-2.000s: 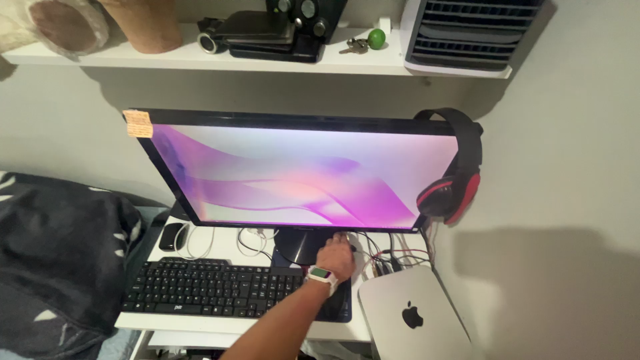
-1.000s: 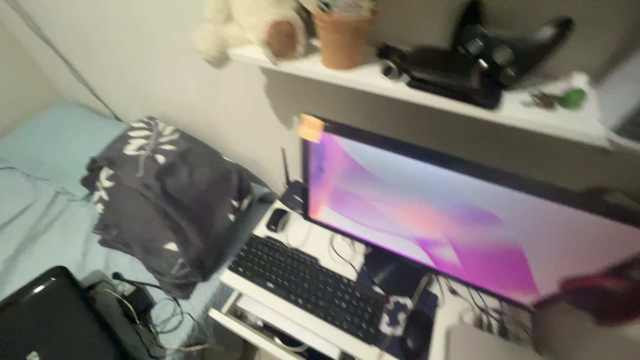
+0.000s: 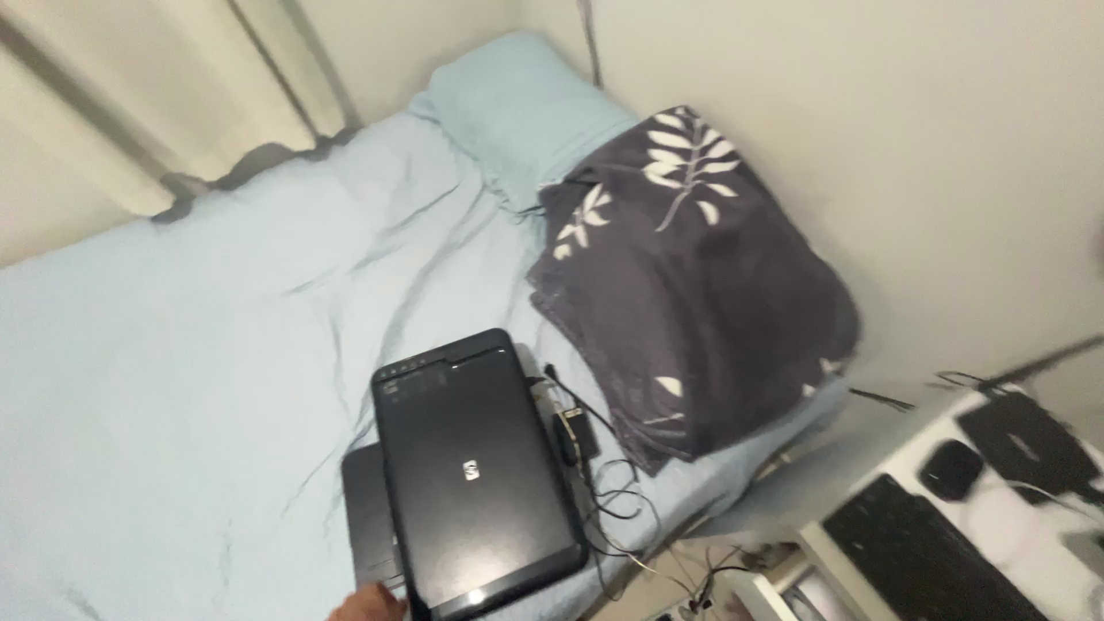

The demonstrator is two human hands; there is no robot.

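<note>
Only a blurred part of my left hand (image 3: pixel 369 604) shows, at the bottom edge, beside the lower left corner of a black HP printer (image 3: pixel 483 483). Whether its fingers touch the printer cannot be told. The printer rests on the light blue bed sheet (image 3: pixel 216 345), with its dark paper tray (image 3: pixel 371 517) sticking out to the left. A black power adapter (image 3: pixel 576 434) and loose cables (image 3: pixel 621 500) lie along its right side. My right hand is out of view.
A folded dark blanket with white leaves (image 3: pixel 707 293) lies beside a blue pillow (image 3: pixel 526 112). At the lower right, a desk holds a black keyboard (image 3: pixel 923 552), a mouse (image 3: pixel 951 470) and a black device (image 3: pixel 1031 440). An open drawer (image 3: pixel 802 586) is below.
The view has swung left from the desk and monitor to the bed and printer. Two seconds ago a hand with a watch was at the monitor's base.
</note>
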